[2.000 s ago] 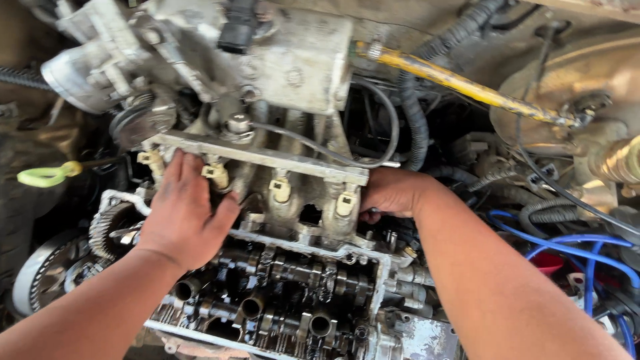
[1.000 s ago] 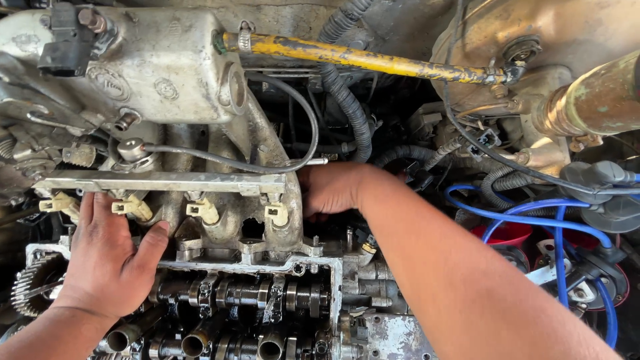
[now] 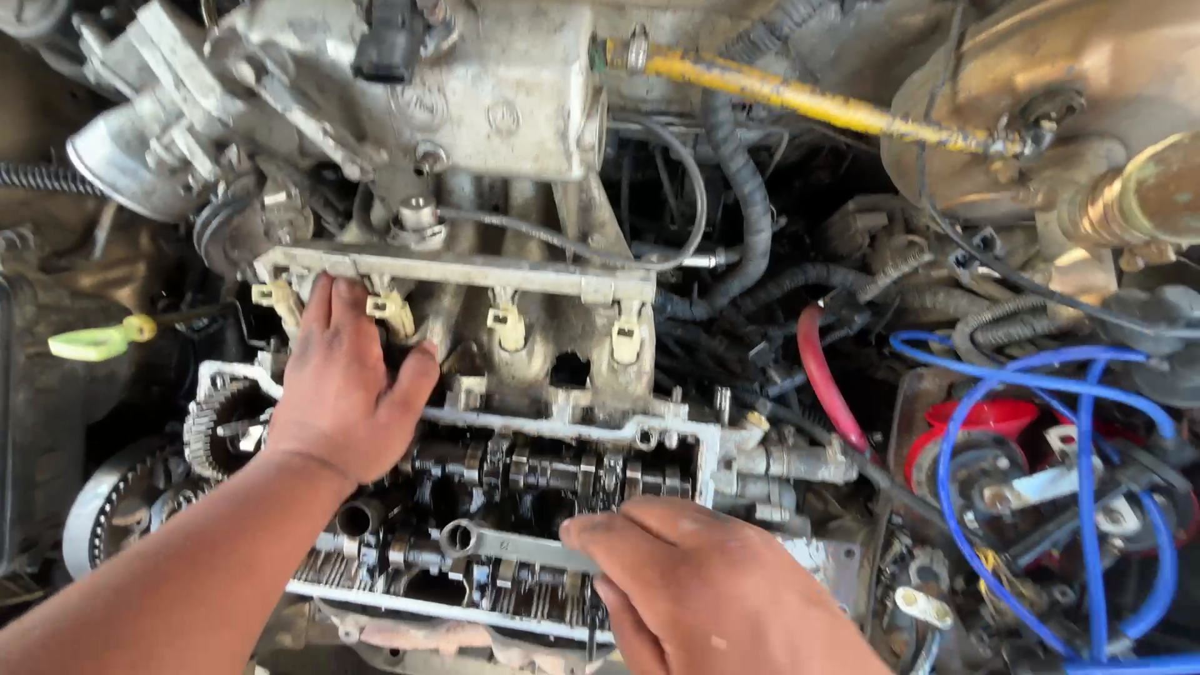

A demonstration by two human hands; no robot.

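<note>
My left hand (image 3: pixel 342 384) rests on the aluminium intake manifold (image 3: pixel 534 361), its fingertips just below the fuel rail (image 3: pixel 469 272) between two cream injector connectors (image 3: pixel 389 314). Its thumb is spread, and no tool shows in it. Over the uncovered cylinder head, my right hand (image 3: pixel 689 581) pinches a flat metal ring spanner (image 3: pixel 530 547) between thumb and fingers. The spanner's ring end points left above the oily camshafts (image 3: pixel 553 469); whether it touches anything there is unclear. Part of the spanner is hidden by the hand.
A toothed cam gear (image 3: pixel 220 431) and toothed belt (image 3: pixel 98 516) lie left, near a yellow-green dipstick handle (image 3: pixel 94 339). Blue hoses (image 3: pixel 1087 506) loop over red parts at right. A yellow pipe (image 3: pixel 797 94) crosses above, and a red hose (image 3: pixel 830 380) stands right of the manifold.
My right hand has come out from beside the manifold's right end to above the cylinder head, where it now holds a ring spanner. My left hand remains at the fuel rail.
</note>
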